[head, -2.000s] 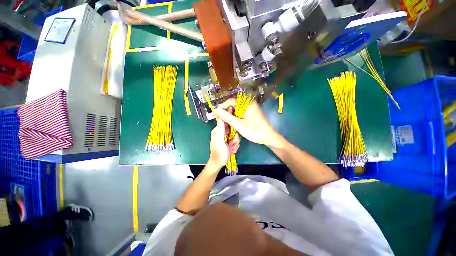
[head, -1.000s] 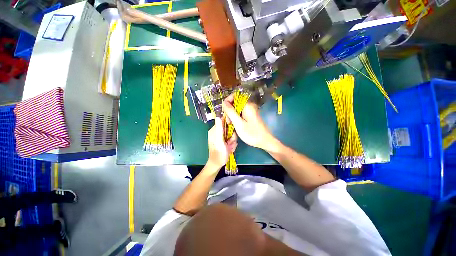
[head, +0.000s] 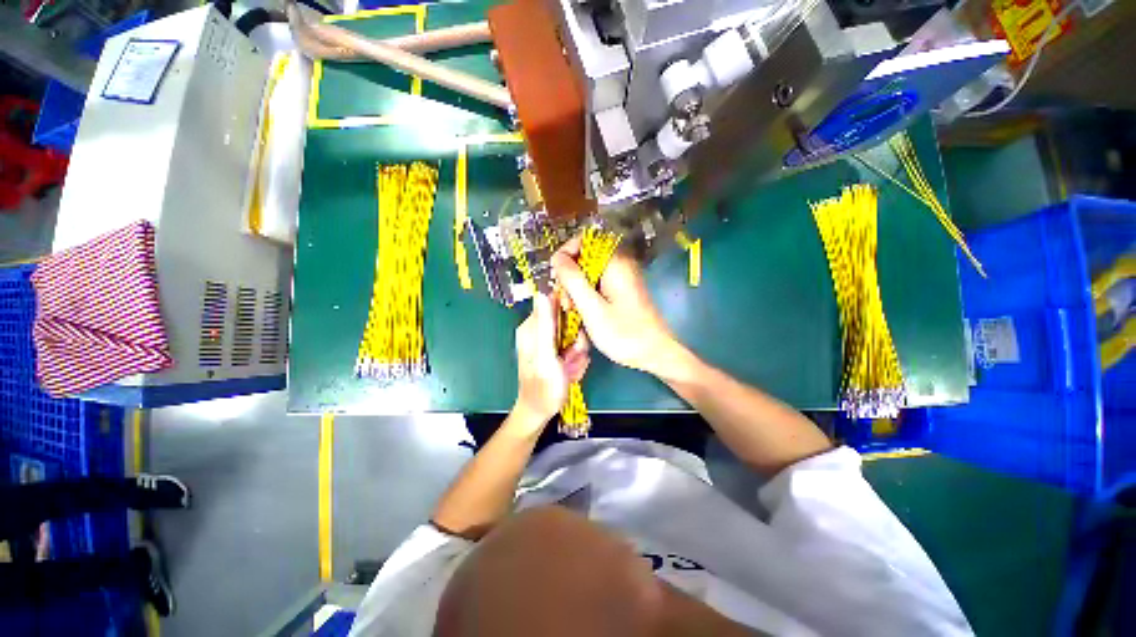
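My left hand (head: 544,357) is closed around a bunch of yellow wires (head: 574,404) whose whitish tips hang below it, past the bench's front edge. My right hand (head: 617,314) lies against the upper part of the same bunch, with its fingertips close to the silver crimp applicator (head: 520,251). The bunch's upper ends fan out between the hands, under the orange-brown arm of the crimping machine (head: 544,100). Whether a single wire is between my right fingertips is too small to tell.
Wire bundles lie on the green bench at left (head: 399,268) and right (head: 857,292), with a few loose wires (head: 926,193) farther right. A grey-white cabinet (head: 156,187) with a striped cloth (head: 100,311) stands left. Blue bins (head: 1040,336) stand right. Another person's feet (head: 162,492) show lower left.
The view has shifted slightly. The yellow strand seen at the applicator two seconds ago is less distinct. The other person's feet at lower left have moved. My hands keep nearly the same pose.
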